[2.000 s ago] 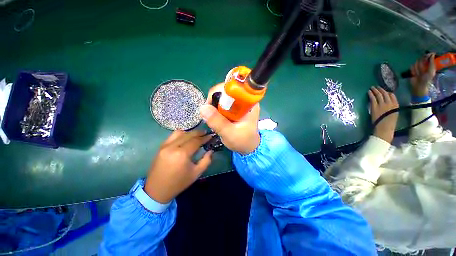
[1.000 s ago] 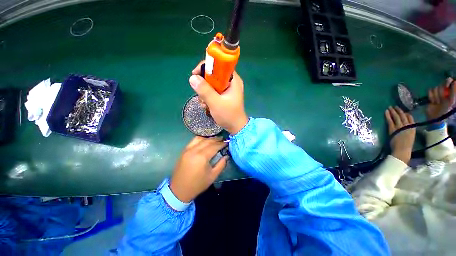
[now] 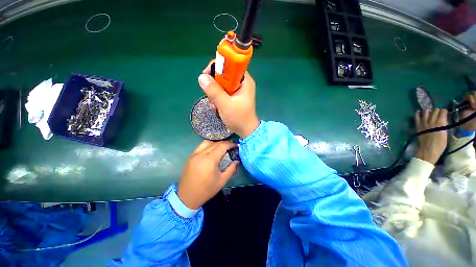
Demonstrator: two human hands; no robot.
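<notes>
My right hand [image 3: 233, 104] is closed around the orange electric screwdriver [image 3: 232, 65], which hangs from a black shaft above. The screwdriver's lower end is hidden by my hand, over the round dish of tiny silver screws [image 3: 203, 119]. My left hand [image 3: 203, 172] holds a small dark housing [image 3: 228, 158] between thumb and fingers at the dish's near edge, beside my right cuff. Part of the housing is hidden by my fingers and sleeve.
A dark-blue bin [image 3: 62, 120] of metal strips and a crumpled white tissue [image 3: 40, 107] are at the left. A black compartment tray [image 3: 338, 75] and scattered silver pins [image 3: 371, 124] are at the right. A neighbour's hands [image 3: 432, 136], a small dish [image 3: 424, 98] and a black cord are at the far right.
Since two seconds ago the view has shifted, and my right hand with the screwdriver has moved from the dish's right side to over it. The neighbour's hand has moved nearer their dish.
</notes>
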